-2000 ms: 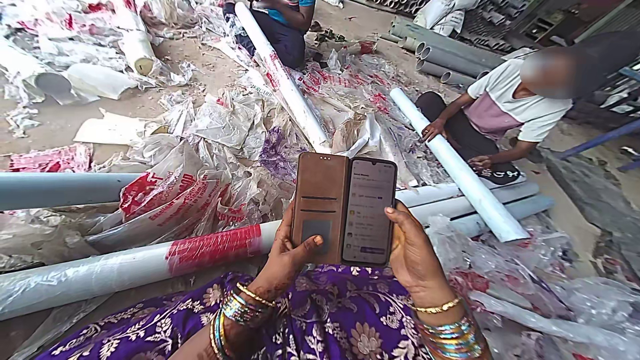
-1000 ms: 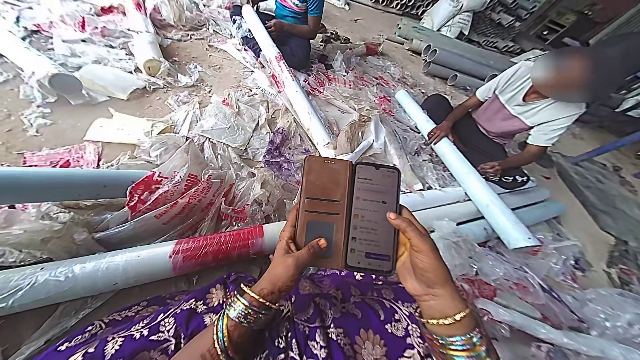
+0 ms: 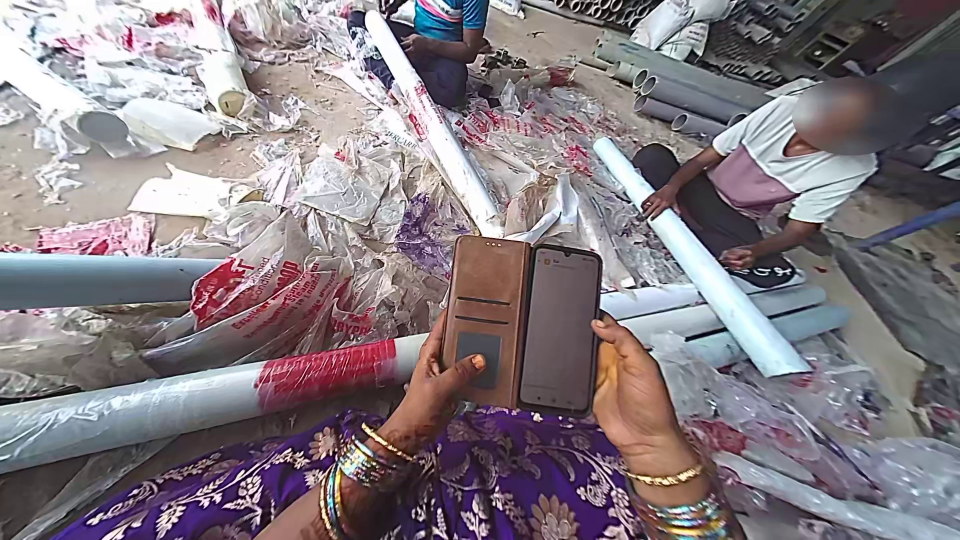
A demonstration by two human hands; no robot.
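A smartphone in an opened brown folio case is held upright above my lap, which is covered by purple floral cloth. My left hand grips the case's flap, thumb over its lower card pocket. On the phone's right edge lies my right hand, thumb near the screen's side. The screen shows a mostly blank greyish page with a small header. Bangles circle both wrists. Behind my left hand runs a plastic-wrapped pipe with a red printed band.
Torn plastic wrapping spreads over the floor. A seated person at right holds a pale pipe above several others. Another person sits at the back with a white pipe. Grey pipes lie stacked at the back right.
The phone's screen has gone from a list of entries to a mostly blank page. My right thumb has moved off the screen to its edge. Both hands still hold the phone and case.
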